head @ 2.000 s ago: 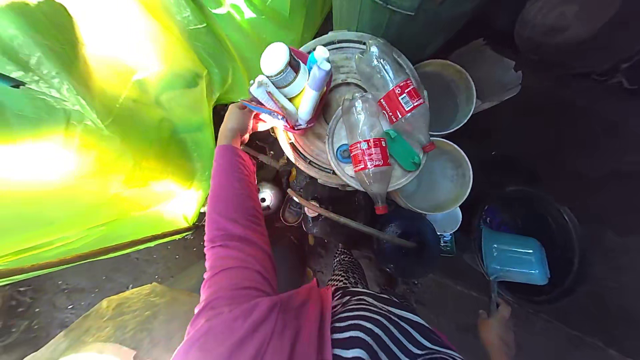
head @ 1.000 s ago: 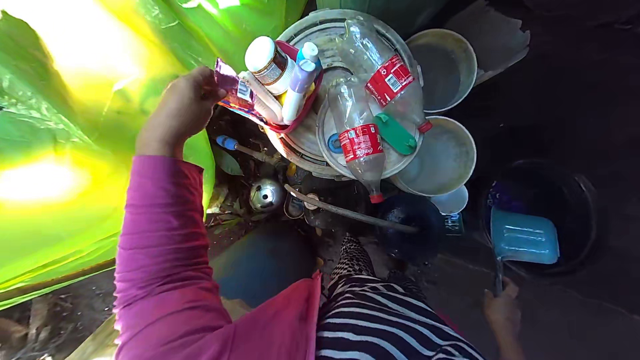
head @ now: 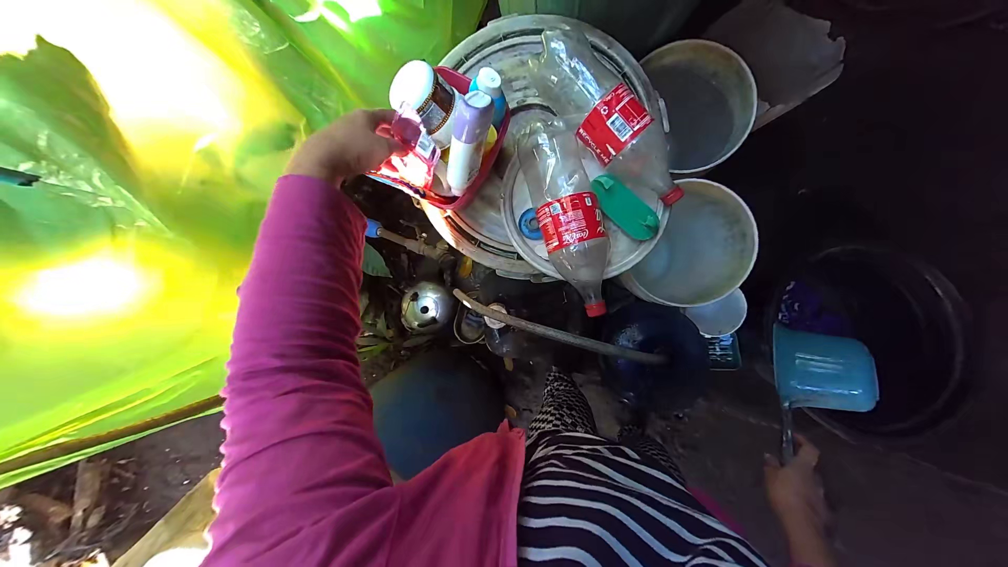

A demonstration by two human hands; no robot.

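My left hand [head: 346,146] holds a pink plastic sachet [head: 411,135] at the left side of a red basket [head: 490,167]. In the basket stand a white-capped jar [head: 433,101], a lilac-capped bottle [head: 470,142] and a blue bottle with a white cap [head: 490,87]. The basket rests on a round grey lid [head: 480,236]. Beside it lie two clear plastic soda bottles [head: 573,220] with red labels and a green brush or similar oval item [head: 626,206]. My right hand [head: 797,480] grips the handle of a light blue plastic dipper [head: 825,370] over a dark tub [head: 937,346].
Two round pale buckets [head: 697,244] stand right of the lid, with a small white cup [head: 718,313] below. A hose [head: 551,332] crosses to a dark blue container [head: 657,354]. A metal pot lid [head: 426,307] lies on the ground. Green-yellow plastic sheeting [head: 157,197] hangs at left.
From the basket's lower left edge, my left hand has come up with the pink sachet, then moved nearer the jar. My right hand still holds the dipper.
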